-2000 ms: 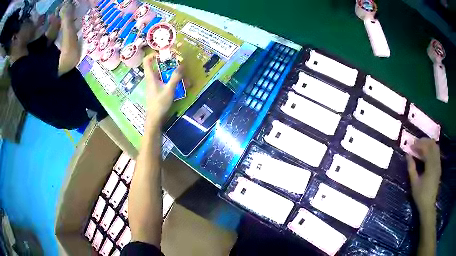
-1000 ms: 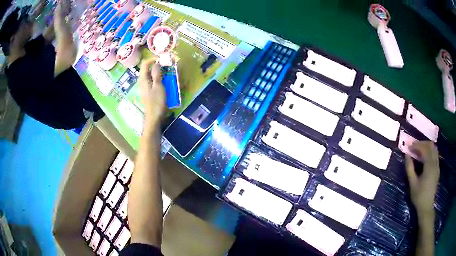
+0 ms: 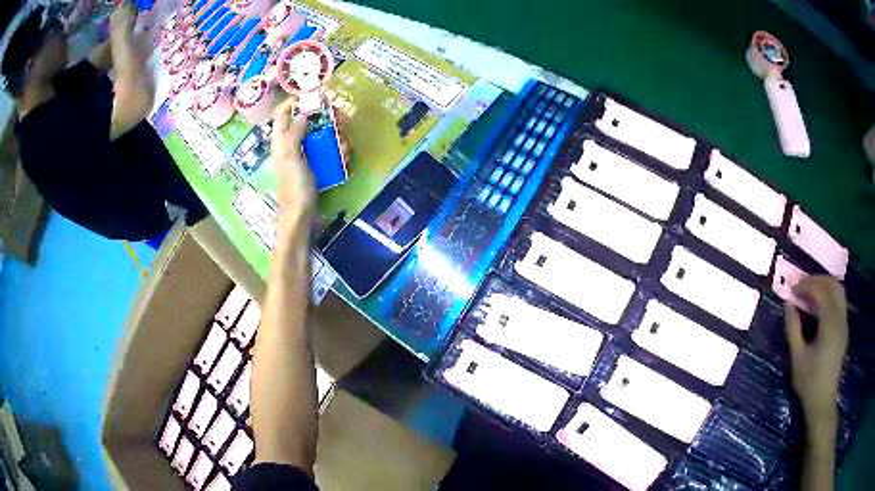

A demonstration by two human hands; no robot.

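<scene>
My left hand (image 3: 293,158) holds an open handheld fan unit (image 3: 323,156) by the left side of its handle. Its round pink head points up and the blue battery block faces me. My right hand (image 3: 820,321) is at the far right of the black blister tray (image 3: 645,259), its thumb and finger on a pale-pink handle cover (image 3: 787,276) that lies in the tray. Rows of other handle covers (image 3: 592,220) lie in the tray's pockets.
A smartphone (image 3: 391,222) and a blue slotted rack (image 3: 518,158) lie left of the tray. Open fans (image 3: 251,91) stand grouped on the yellow-green mat (image 3: 379,120). A closed fan (image 3: 787,113) lies on the green surface. A carton (image 3: 158,384) holds more covers below. Another person (image 3: 96,158) sits left.
The fan in my left hand has turned, and its blue battery shows more fully. The closed fans on the green surface have moved right and down. My right hand has hardly moved.
</scene>
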